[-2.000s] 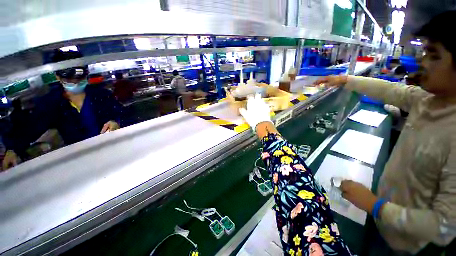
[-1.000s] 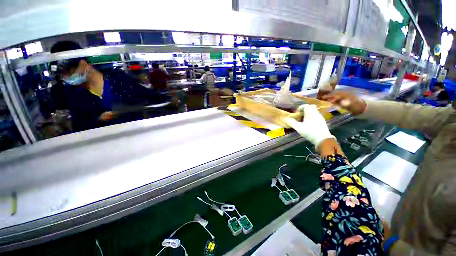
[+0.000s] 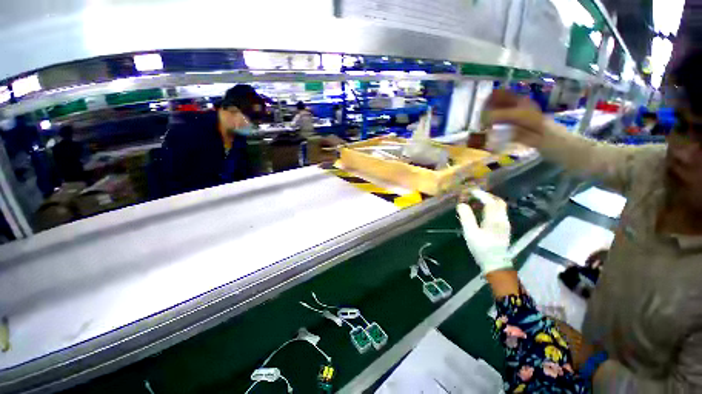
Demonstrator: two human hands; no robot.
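My right hand, in a white glove, is raised over the green belt just in front of the yellow tray. Its thumb and fingers are curled close together. A small brownish blur shows at the fingertips; I cannot tell whether it is held. The tray stands on the white shelf at the striped tape and holds whitish items. On the belt lie paired white housings with cords, another pair farther along, and a corded board with a yellow block. My left hand is out of the picture.
A person is close at right, one arm reaching over the tray's right end. White sheets lie on the bench at right, another at the bottom. A masked person is beyond the white shelf. Metal rails run beside the belt.
My right hand has come off the tray's edge, back and down over the belt. The neighbour's hand has lifted from the tray's right end. The masked person has moved right.
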